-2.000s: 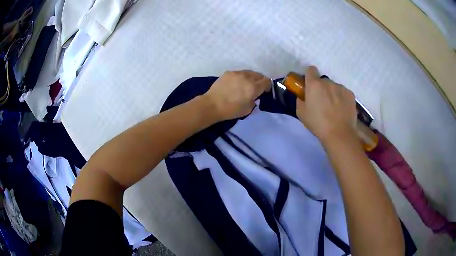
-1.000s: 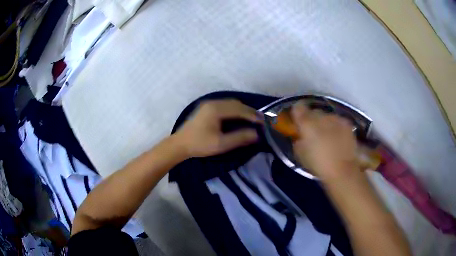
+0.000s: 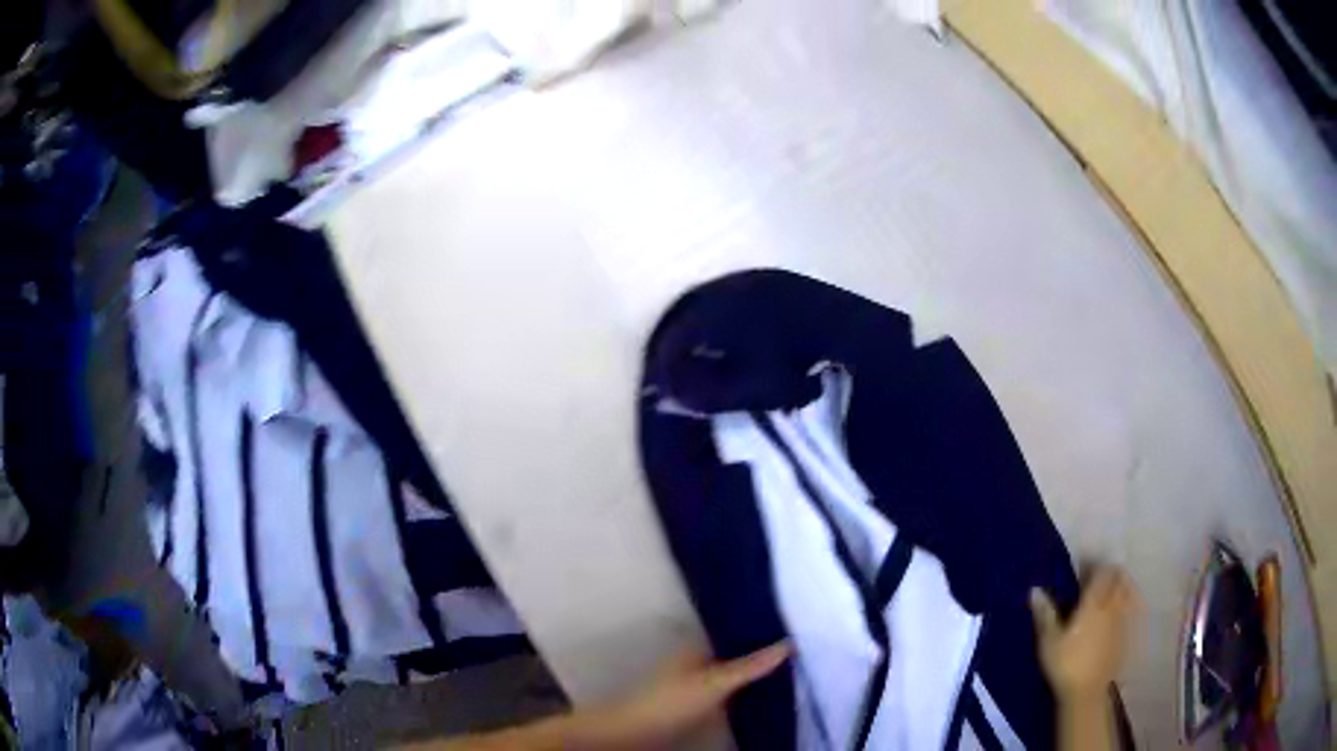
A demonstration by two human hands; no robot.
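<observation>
The navy-and-white garment (image 3: 843, 587) lies on the pale ironing table (image 3: 513, 367), its curved navy collar end pointing away from me. White panels crossed by dark lines show between wide navy bands. My left hand (image 3: 704, 690) is low in the view at the garment's left navy band, blurred, fingers stretched over its edge. My right hand (image 3: 1088, 631) is at the garment's right navy edge, blurred; whether it pinches the cloth is unclear. The steam iron (image 3: 1229, 638) stands apart at the lower right, with its orange-brown handle facing right, and no hand is on it.
Navy-and-white garments (image 3: 279, 455) hang below the table's left edge. Cream and white cloth pieces (image 3: 425, 88) lie at the upper left. A tan board strip (image 3: 1158, 250) curves along the far right edge, with white cloth (image 3: 1261, 191) beyond it.
My right hand has let go of the iron, which now rests at the lower right. Both hands have moved down along the garment. The garment's navy right band lies spread out. The view has shifted left.
</observation>
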